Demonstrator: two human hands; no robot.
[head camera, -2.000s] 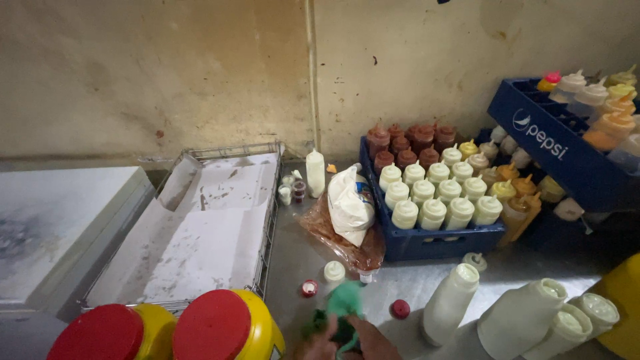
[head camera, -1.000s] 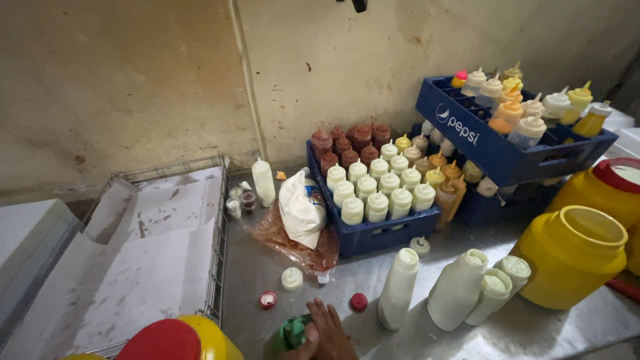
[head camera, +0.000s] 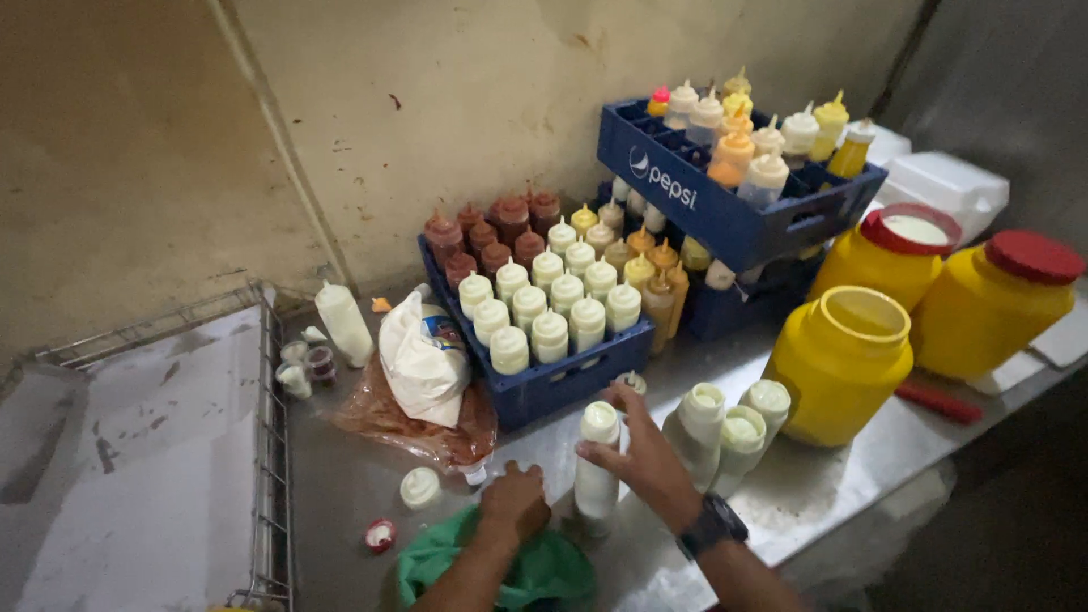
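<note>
My left hand is over a green cloth or bag on the metal table; its fingers point down, and what they hold is hidden. My right hand, with a dark watch at the wrist, has thumb and fingers spread around the upper part of an uncapped white squeeze bottle; firm contact is unclear. Right of it stand several more uncapped squeeze bottles. A squeeze-bottle cap lies just beyond the right fingertips. A white round cap and a small red cap lie left of my left hand.
A blue crate holds capped sauce bottles; another blue crate is stacked at the right. Beside them stand an open yellow jar and other yellow jars. A white bag, a filled squeeze bottle and a wire rack are leftward.
My hands were close together at the green cloth; now they are apart, the right at a white bottle. The small red cap near them is no longer visible. The view has swung right.
</note>
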